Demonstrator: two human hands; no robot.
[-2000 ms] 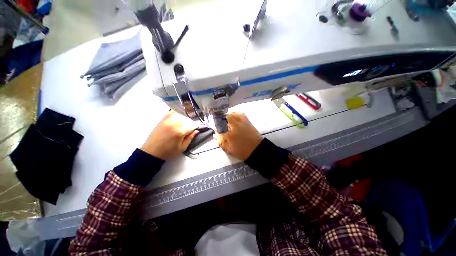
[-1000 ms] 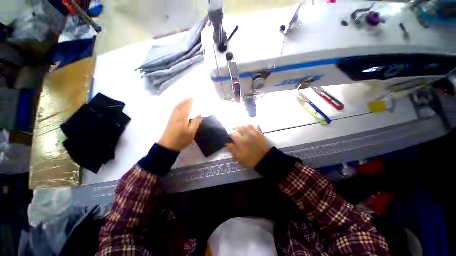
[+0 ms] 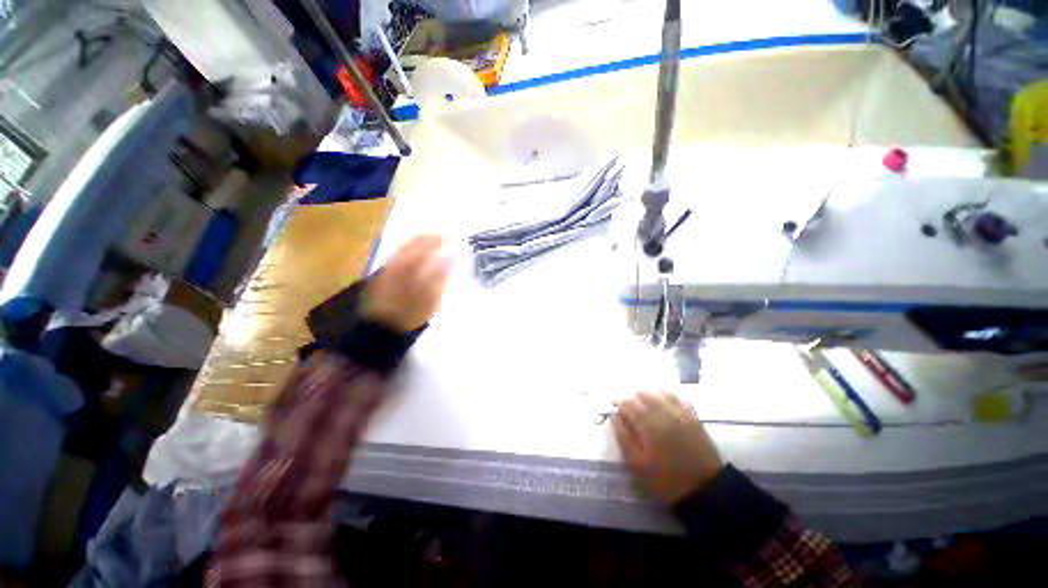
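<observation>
The dark pile (image 3: 334,312) lies at the left by the brown board, mostly hidden by my left hand and sleeve. My left hand (image 3: 407,285) is blurred over the pile; whether it holds a piece cannot be told. My right hand (image 3: 667,442) rests on the white table in front of the needle, fingers bent, with a tiny dark bit at its fingertips that is too small to identify. The presser foot and needle (image 3: 687,358) show no dark fabric under them. Grey strips (image 3: 546,230) lie folded behind and left of the needle.
The lockstitch machine head (image 3: 827,258) spans the right. Yellow-blue snips (image 3: 845,391) and red snips (image 3: 885,376) lie under its arm, with a yellow tag (image 3: 991,407) farther right. The brown board (image 3: 282,270) is at left. Measuring tape (image 3: 517,480) runs along the front edge.
The dark square piece is gone from between my hands. My left hand has moved left to the dark pile. My right hand stays near the needle. The view has swung left.
</observation>
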